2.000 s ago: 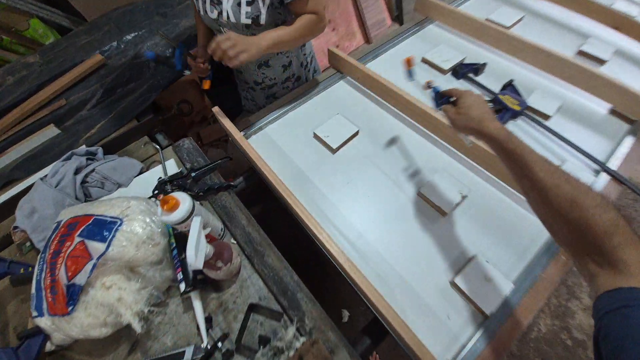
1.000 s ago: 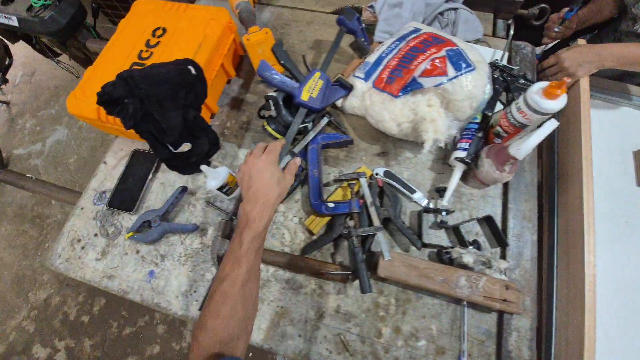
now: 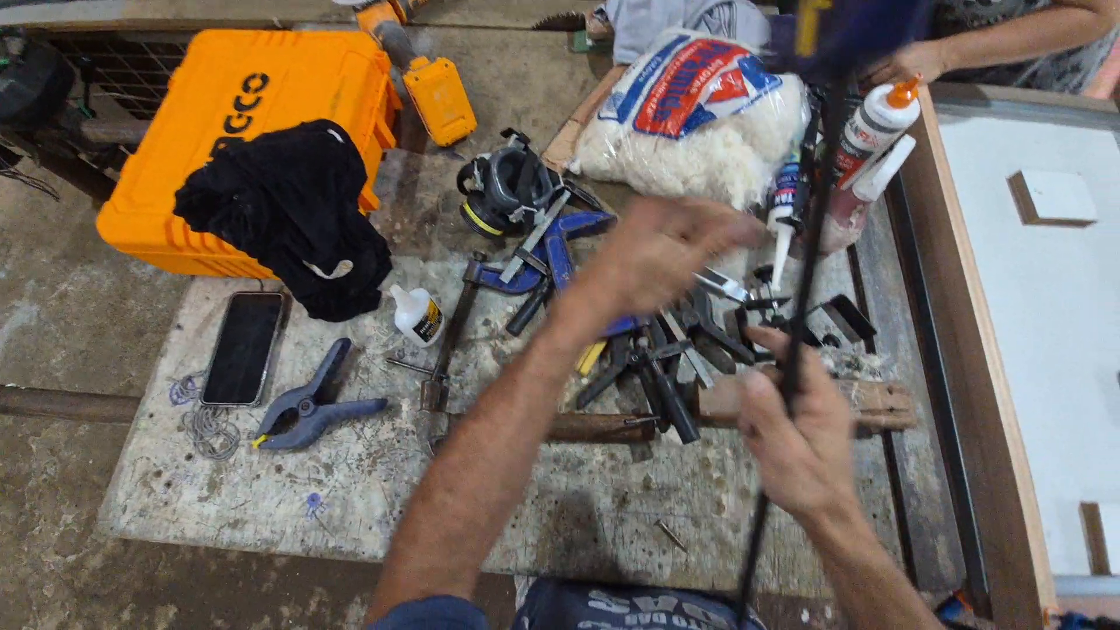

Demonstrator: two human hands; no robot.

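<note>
My right hand is closed around the dark bar of a bar clamp, which stands nearly upright in front of me; its blue jaw is blurred at the top. My left hand, also blurred, is over the bench with its fingers pointing toward the bar, and I cannot tell whether it holds anything. Beneath it lie blue clamps and several black-handled clamps. A grey spring clamp lies farther left, beside a phone and a small white glue bottle.
An orange case with black cloth on it is at the back left. A bag of white fibre, a sealant tube and a glue bottle stand behind. A wood-framed white panel borders the right; another person's arm reaches in there.
The blue-jawed bar clamp that lay near the case is now upright in my right hand. My left hand has moved right, and my right hand has come into view.
</note>
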